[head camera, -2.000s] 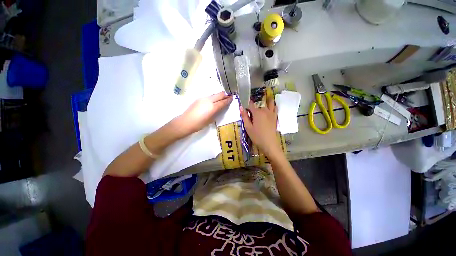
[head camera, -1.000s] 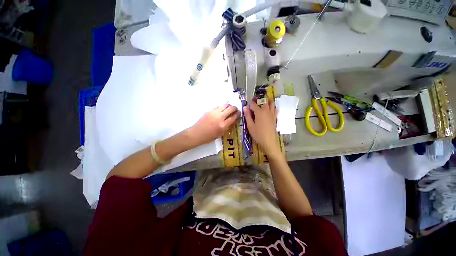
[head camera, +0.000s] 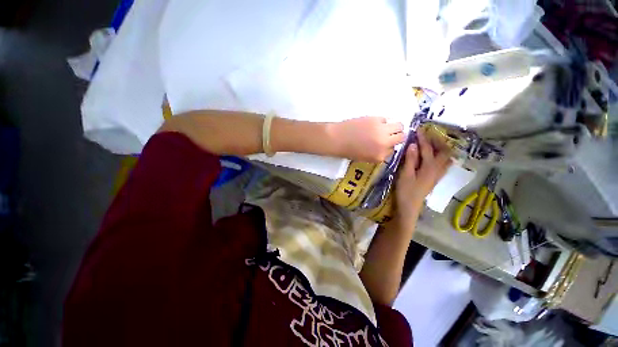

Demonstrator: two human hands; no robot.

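A large white cut panel (head camera: 271,68) lies over the table left of the needle area and is overexposed near it. My left hand (head camera: 371,139) rests at the panel's right edge with fingertips bent down by the machine bed; whether it pinches cloth is not clear. My right hand (head camera: 421,173) lies on the other side of the metal bed strip (head camera: 381,190), fingers pointing to the presser foot area, which is partly hidden. The sewing machine head (head camera: 501,101) stands beyond my hands. A small white piece (head camera: 450,186) lies right of my right hand.
Yellow "PIT" tape (head camera: 354,183) borders the bed. Yellow-handled scissors (head camera: 477,211) lie right of the small white piece, with dark and green snips (head camera: 508,215) beyond them. A tool tray (head camera: 545,268) sits at the far right. Striped cloth (head camera: 308,223) covers my lap.
The view has turned and moved closer, so the machine head now appears at the upper right. My hands remain on either side of the bed.
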